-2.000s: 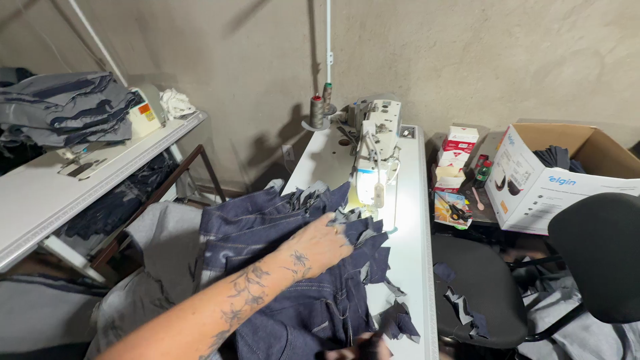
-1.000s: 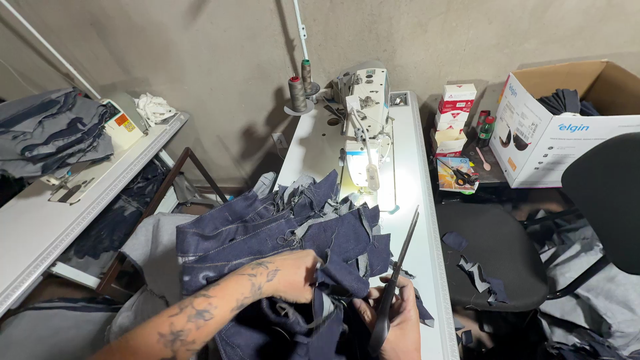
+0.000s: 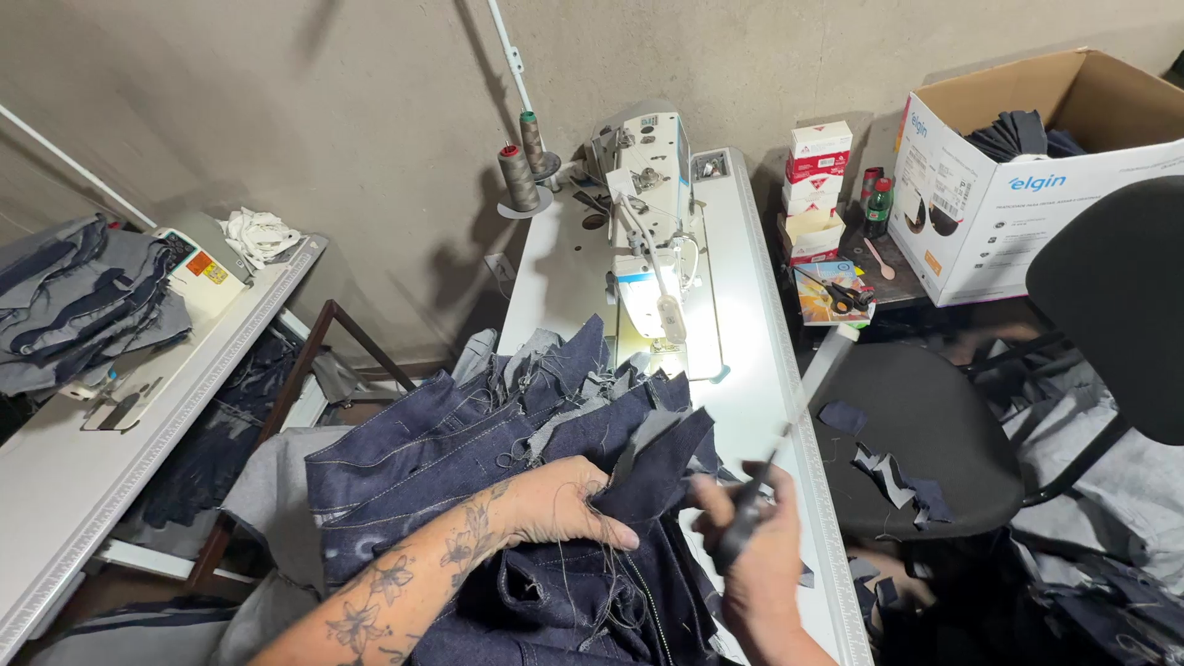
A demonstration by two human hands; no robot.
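Note:
My left hand (image 3: pixel 569 504) grips a dark denim garment (image 3: pixel 573 592) with a zipper and loose threads, near a raised denim flap. To its right, my right hand (image 3: pixel 758 536) is closed round the dark handles of a pair of scissors (image 3: pixel 791 421), blurred, with the blades pointing up and away to the right. More denim pieces (image 3: pixel 416 435) with stitched seams and frayed edges lie in a pile on the white sewing table (image 3: pixel 768 305). Beyond the pile stands an industrial sewing machine (image 3: pixel 647 213) with its lamp lit over the needle area.
Two thread cones (image 3: pixel 518 180) stand at the table's back left. On the right are an office chair (image 3: pixel 906 425) with denim scraps, small boxes (image 3: pixel 816 185), orange-and-black scissors (image 3: pixel 844 296) and a cardboard box (image 3: pixel 1036 213). A second sewing table (image 3: pixel 185 388) bears folded denim (image 3: pixel 83 296).
The scissors have come away from the fabric and swung to point farther right. My left hand has shifted its hold, and a denim flap now stands up beside it.

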